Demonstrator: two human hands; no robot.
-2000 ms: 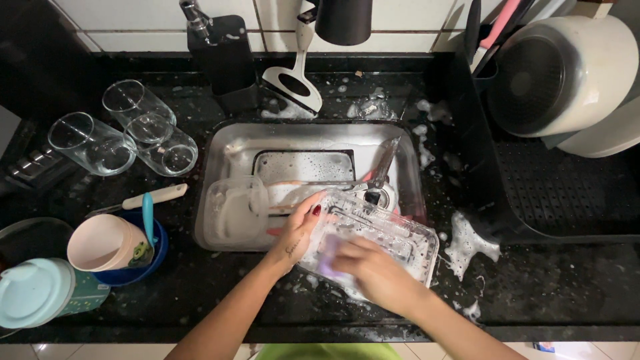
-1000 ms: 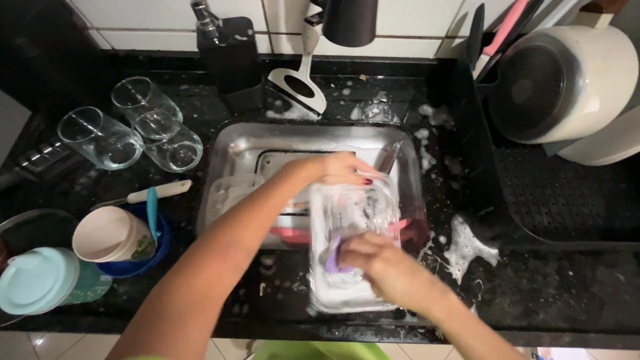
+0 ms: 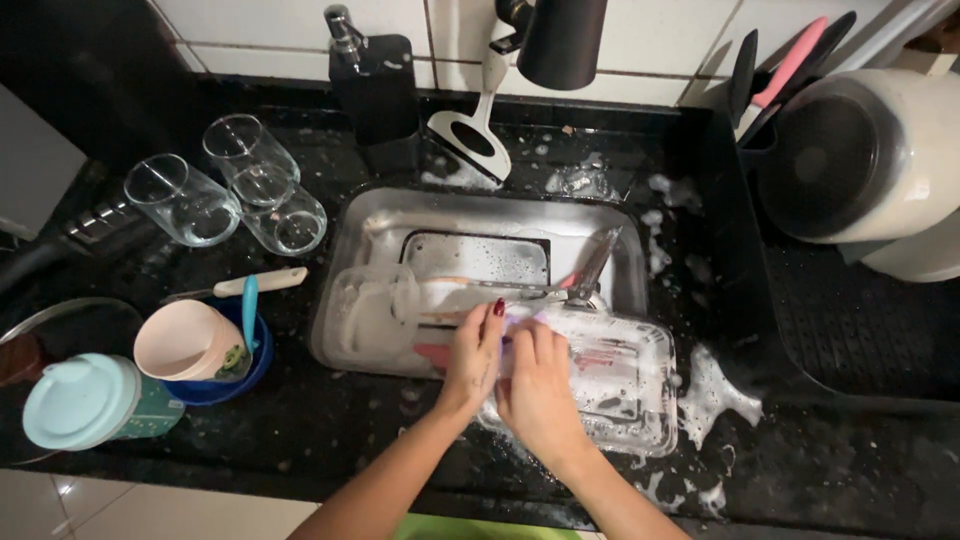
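Note:
A clear plastic container (image 3: pixel 615 382), wet with suds, lies tilted over the front right edge of the steel sink (image 3: pixel 495 206). My left hand (image 3: pixel 474 360) is at its left end, with the thumb side up. Beside it, my right hand (image 3: pixel 536 382) has its fingers bent over a purple sponge or cloth (image 3: pixel 517 324), mostly hidden between the hands. In the sink stand a translucent plastic tub (image 3: pixel 367 307) at the left and a dark rectangular lid or tray (image 3: pixel 476 259) at the back. Utensils (image 3: pixel 585 277) lie behind the container, partly covered by it.
Several drinking glasses (image 3: pixel 184 202), a white-handled utensil (image 3: pixel 262 282), a pink cup (image 3: pixel 187 341) in a blue bowl (image 3: pixel 259 367), and a lidded teal cup (image 3: pixel 82 401) stand left. Behind are a soap dispenser (image 3: pixel 375 90) and a squeegee (image 3: pixel 472 139); a black dish rack (image 3: pixel 862 345) holds a pan (image 3: pixel 825 157) at right.
The container has turned from lengthwise to crosswise and rests further right. My left hand has moved from its far end to its left end, and both hands are now close together.

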